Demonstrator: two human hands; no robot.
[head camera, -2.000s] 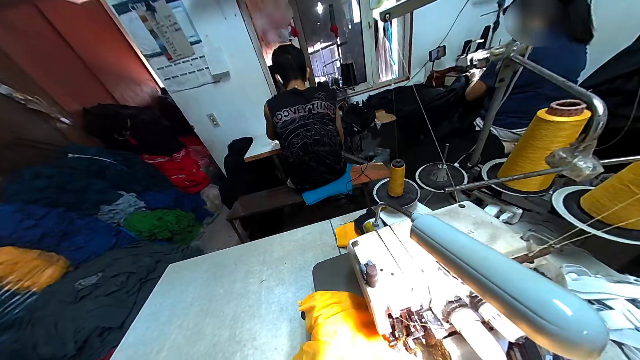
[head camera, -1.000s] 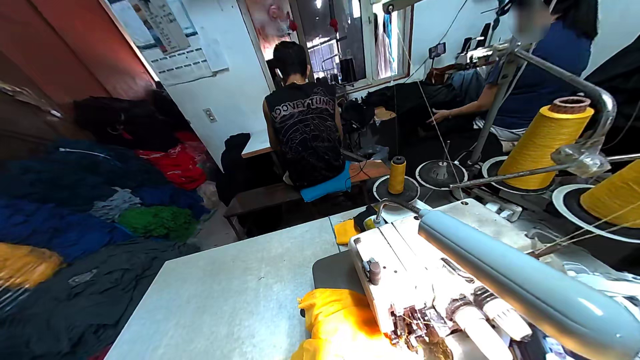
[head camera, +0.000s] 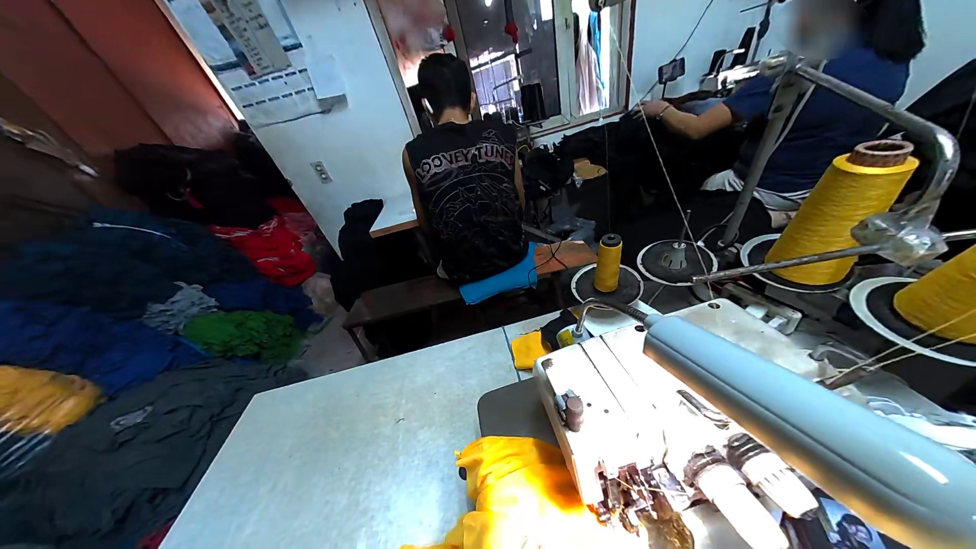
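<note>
Neither of my hands is visible in this view. Yellow fabric lies at the table's lower edge, its right side against the needle area of a white industrial sewing machine. A grey-blue tubular lamp stretches over the machine and lights the cloth brightly. Behind the machine, a small yellow thread spool and a large yellow thread cone stand on round holders. A small yellow cloth piece rests beside the machine's far end.
The pale tabletop extends left of the machine. Piles of dark, blue, green and red fabric cover the floor at left. A person sits on a wooden bench ahead, back turned. Another person works at right, behind a metal thread stand.
The person at right has moved an arm, which reached lower toward the dark cloth one second ago and now extends farther toward the window. The yellow fabric stays by the machine.
</note>
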